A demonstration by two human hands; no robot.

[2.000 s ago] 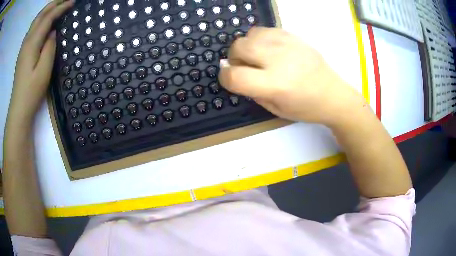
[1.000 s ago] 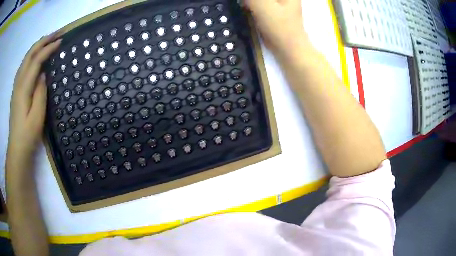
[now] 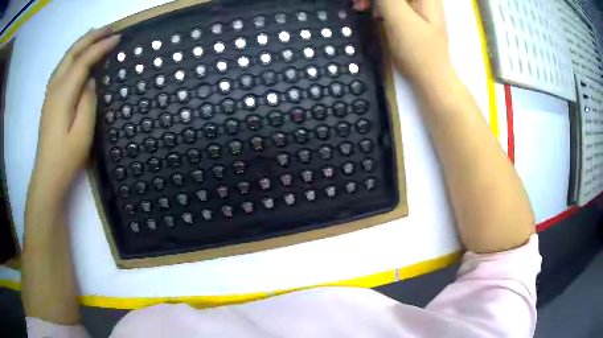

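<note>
The black blister tray [image 3: 251, 228] lies before me with rows of small cylindrical parts [image 3: 289, 198] upright in its pockets. Some tops shine bright white in the upper rows; the lower ones look dark or dull silver. A pocket in a lower middle row looks empty. My left hand [image 3: 71, 99] holds the tray's left edge, with its fingers over the upper left rim. My right hand [image 3: 413, 30] is at the tray's upper right corner, its fingertips on the rim and partly cut off by the picture's top edge. No loose part shows in either hand.
The tray rests on a brown cardboard sheet [image 3: 402, 211] on the white bench. Pale grey-white pocket trays [image 3: 529, 53] lie at the right, beyond yellow tape [image 3: 486, 39] and red tape [image 3: 510, 125]. Yellow tape runs along the near bench edge. A dark object is at the far left.
My right hand has gone from pinching a small pale part over the tray to the upper right corner. The empty-looking pocket remains. The view has shifted, and the shine on the tops differs.
</note>
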